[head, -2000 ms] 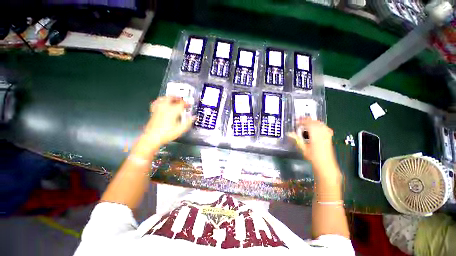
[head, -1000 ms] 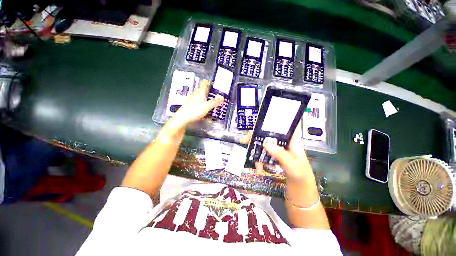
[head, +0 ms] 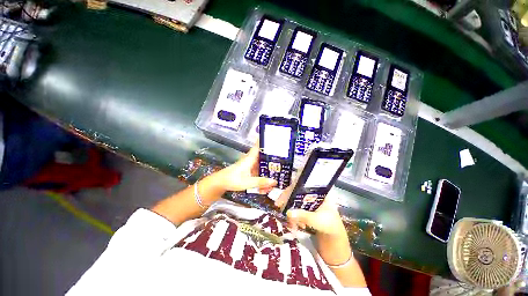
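Note:
My left hand [head: 246, 176] holds a keypad phone [head: 278, 141] upright, screen facing me. My right hand [head: 323, 217] holds another keypad phone [head: 322, 173], tilted to the right, screen towards me. Both phones are raised over the front edge of the clear blister tray [head: 215, 133]. The tray's back row holds several phones face up, such as this keypad phone [head: 264, 41]. In the front row, one phone lies face up in the middle, partly covered by the held phones. White phone backs lie at the left end [head: 235, 99] and right end [head: 383, 153].
A smartphone [head: 444, 209] lies right of the tray, beside small white bits [head: 426, 187] and a paper scrap [head: 466, 158]. A beige fan [head: 485, 254] stands at the right edge. A grey post [head: 486, 106] slants behind. Clear tape [head: 200, 169] runs along the near edge.
My left hand has lifted a phone out of the front row and drawn it back. My right hand has moved its phone nearer to me. The view has shifted and tilted.

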